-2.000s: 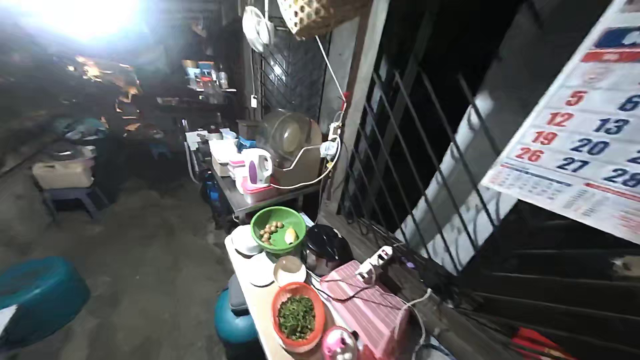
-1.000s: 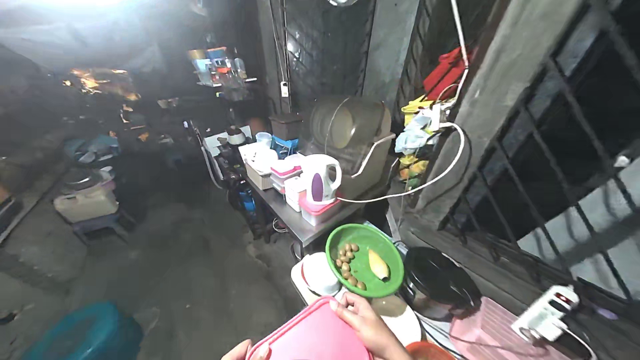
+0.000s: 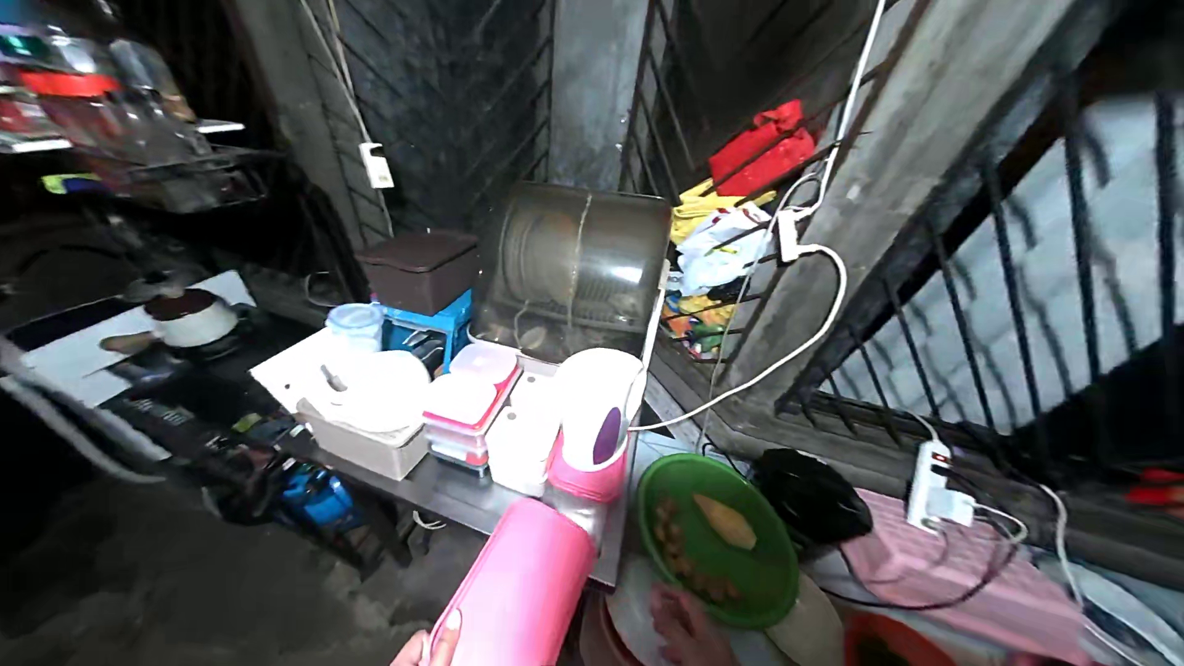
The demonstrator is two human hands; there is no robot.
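Note:
My left hand (image 3: 435,646), at the bottom edge, grips a pink plastic container or lid (image 3: 525,592) by its left side. Blurred and with nothing visible in it, my right hand (image 3: 686,629) is just below a green plastic basin (image 3: 777,555), over pale dishes. Small round brown items and a tapered, pale yellowish item (image 3: 724,520) lie in that basin. Beyond the pink piece, a white electric kettle with a purple patch (image 3: 592,398) stands on a pink-topped container (image 3: 585,476) at the metal table's edge.
Stacked food containers (image 3: 462,407) and a beige basket (image 3: 370,449) line the metal table (image 3: 462,499). Behind stands a dish rack with a smoky cover (image 3: 583,268). A white cord loops right of the kettle. A power strip (image 3: 928,486) hangs over a pink ridged box (image 3: 971,573); a black bag (image 3: 809,495) sits beside the basin.
The view has moved closer to the kettle table. Both hands were on the pink piece one second ago; my right hand is now off it, near the green basin.

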